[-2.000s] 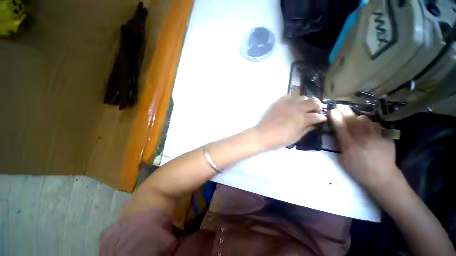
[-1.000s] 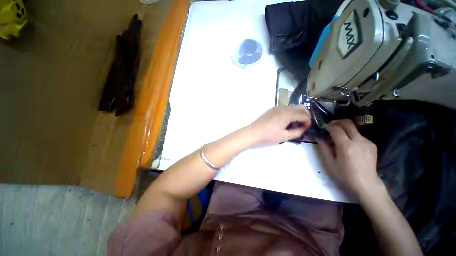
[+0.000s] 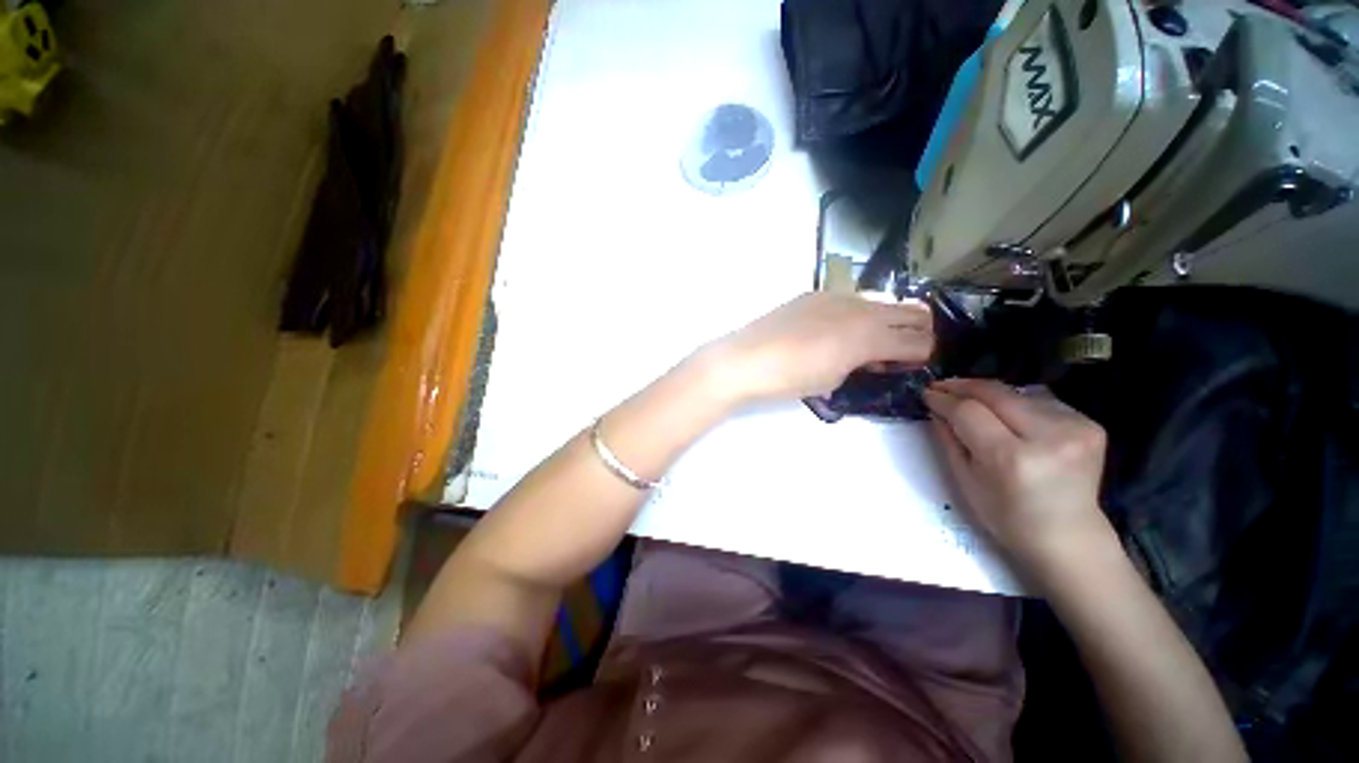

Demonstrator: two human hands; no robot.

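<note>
A dark garment piece (image 3: 879, 394) lies at the front of the needle area, with more dark cloth (image 3: 1230, 447) bunched to the right of the table. My left hand (image 3: 835, 346) is on the dark piece just left of and in front of the needle, fingers closed on its edge. My right hand (image 3: 1025, 447) pinches the same piece between thumb and fingertips, a little nearer to me. The white sewing machine head (image 3: 1028, 164) stands over the work. The needle tip and presser foot are mostly hidden by my left fingers and the cloth.
A round clear disc (image 3: 727, 148) lies on the white tabletop (image 3: 626, 194). A dark folded piece (image 3: 857, 75) lies behind the needle area. Dark strips (image 3: 352, 209) lie on cardboard (image 3: 164, 298) beyond the orange-taped edge (image 3: 432, 343). A yellow item (image 3: 24, 63) is at the far left.
My hands have moved from flat beside the needle to holding the cloth nearer to me. Over the last second, my left hand shifted slightly over the cloth and my right fingertips moved left.
</note>
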